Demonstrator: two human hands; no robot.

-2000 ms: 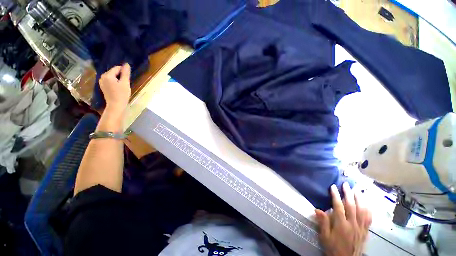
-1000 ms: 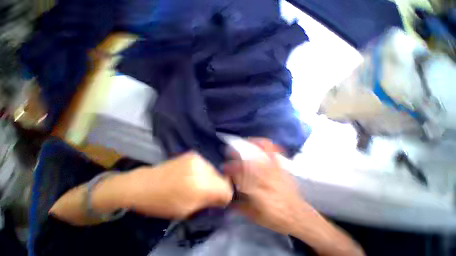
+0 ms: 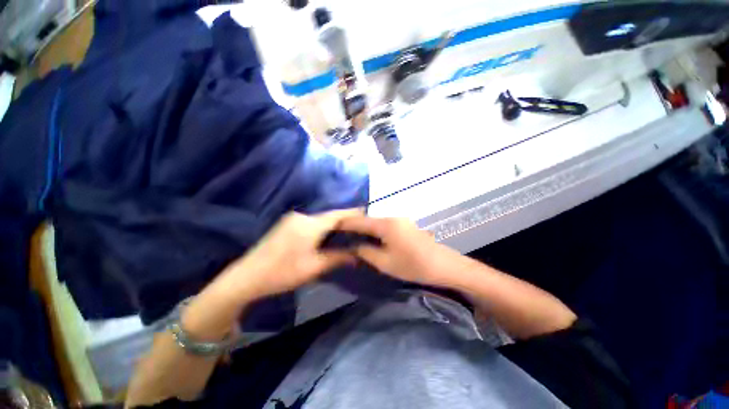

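Note:
The navy garment (image 3: 184, 160) lies bunched over the left of the machine bed and reaches to the table's front edge. My left hand (image 3: 308, 249) and my right hand (image 3: 400, 249) meet at the front edge, close to my body. Both grip navy cloth between their fingertips; the fingers are partly hidden and slightly blurred. The presser foot area (image 3: 345, 134) is up and left of my right hand, with bright light on the cloth beside it.
The white sewing machine with a blue stripe (image 3: 511, 36) spans the back. A small black tool (image 3: 551, 105) lies on the bed at the right. A ruler strip (image 3: 495, 212) runs along the front edge. A wooden edge (image 3: 60, 319) shows at lower left.
The view has swung right. My hands came together at the front edge, my left from the far left and my right from beside the needle, and now hold cloth.

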